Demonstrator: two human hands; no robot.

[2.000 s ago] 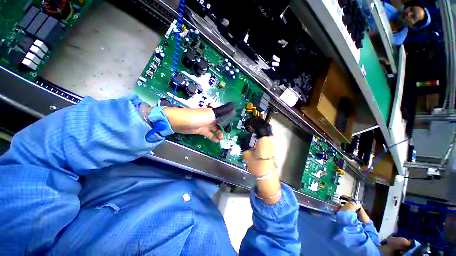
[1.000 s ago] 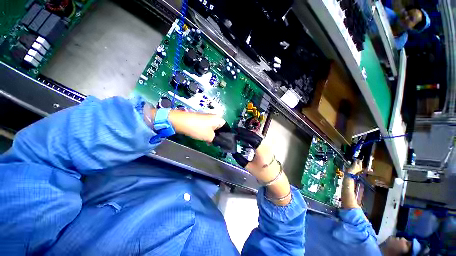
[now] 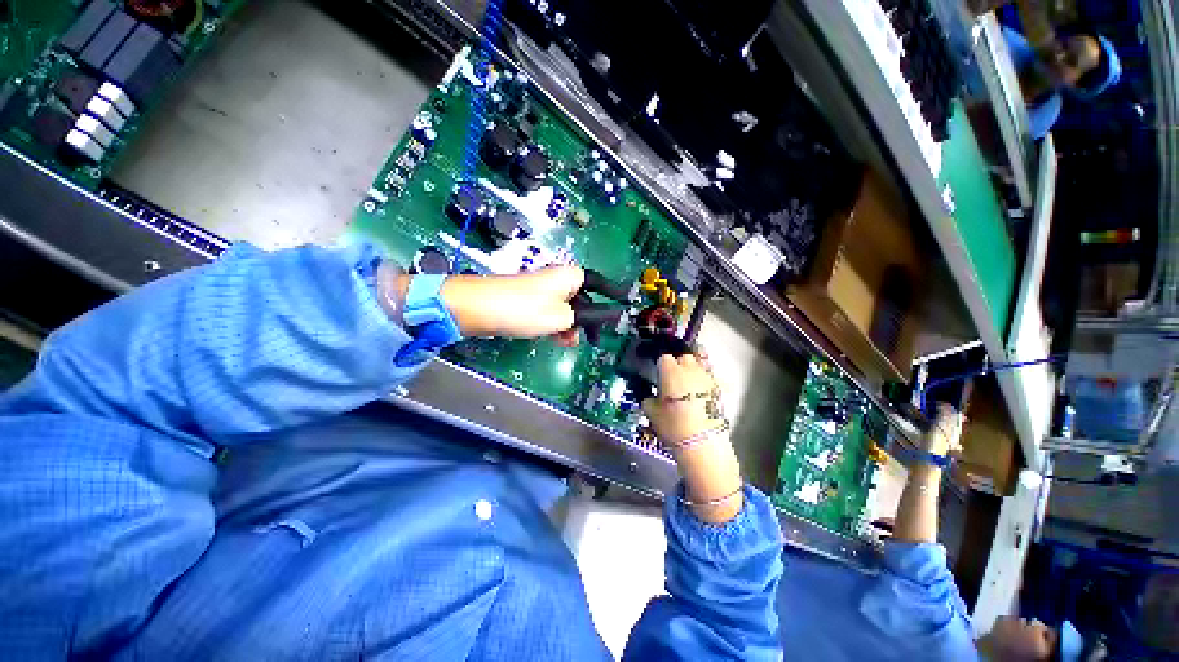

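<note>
A large green circuit board (image 3: 427, 181) lies between the metal conveyor rails, partly filled. Black round capacitors (image 3: 504, 223) stand on its left half; yellow-orange parts (image 3: 657, 282) and a copper-wound coil (image 3: 656, 320) sit at its right end. My left hand (image 3: 543, 304), with a blue wrist strap, is over the board's middle, its black-covered fingertips pointing right. My right hand (image 3: 679, 382) is over the board's right end, black-covered fingertips beside the coil. The black covers blend with the dark parts, so I cannot tell whether either hand holds anything.
More boards lie on the line at the upper left (image 3: 194, 58) and right (image 3: 828, 433). Black bins (image 3: 698, 117) and an open cardboard box (image 3: 860, 265) are behind the rail. A blue coiled cord (image 3: 476, 142) hangs over the board. Another worker's arm (image 3: 921, 498) is at right.
My hands met over the board one second ago and are now apart, the right one near the coil. The other worker's hand has moved slightly right.
</note>
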